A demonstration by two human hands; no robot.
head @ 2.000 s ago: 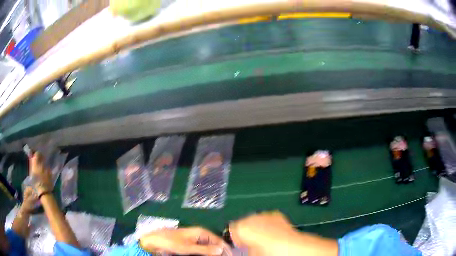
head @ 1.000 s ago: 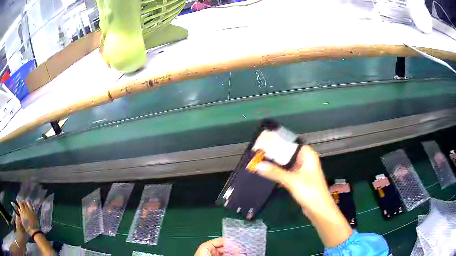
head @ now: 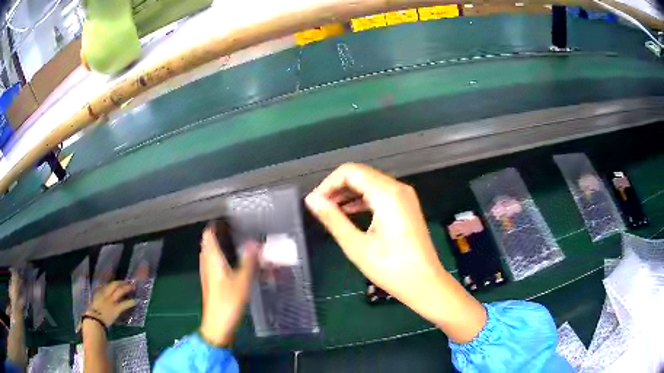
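Observation:
A bubble bag point(head: 287, 306) with a display module inside stands out over the belt; a pale patch shows through its middle. My left hand point(head: 226, 288), blurred, holds its left edge with thumb and fingers. My right hand point(head: 389, 237) is just right of the bag's top, apart from it, thumb and fingertips closed together with nothing visible between them. A bare black module point(head: 473, 251) with a pink patch and copper flex lies on the belt to the right. Another module point(head: 378, 293) is mostly hidden behind my right hand.
Filled bubble bags point(head: 518, 226) and another bare module point(head: 628, 200) lie farther right on the green belt point(head: 408, 320). Loose empty bags point(head: 637, 291) are heaped at the right edge. Another person's hand point(head: 109, 302) touches filled bags at left. A raised shelf edge point(head: 240, 40) crosses above.
The bare module my right hand held is no longer in it; a module now shows inside the bag at my left hand. That bag and my left hand are higher up. The view has shifted.

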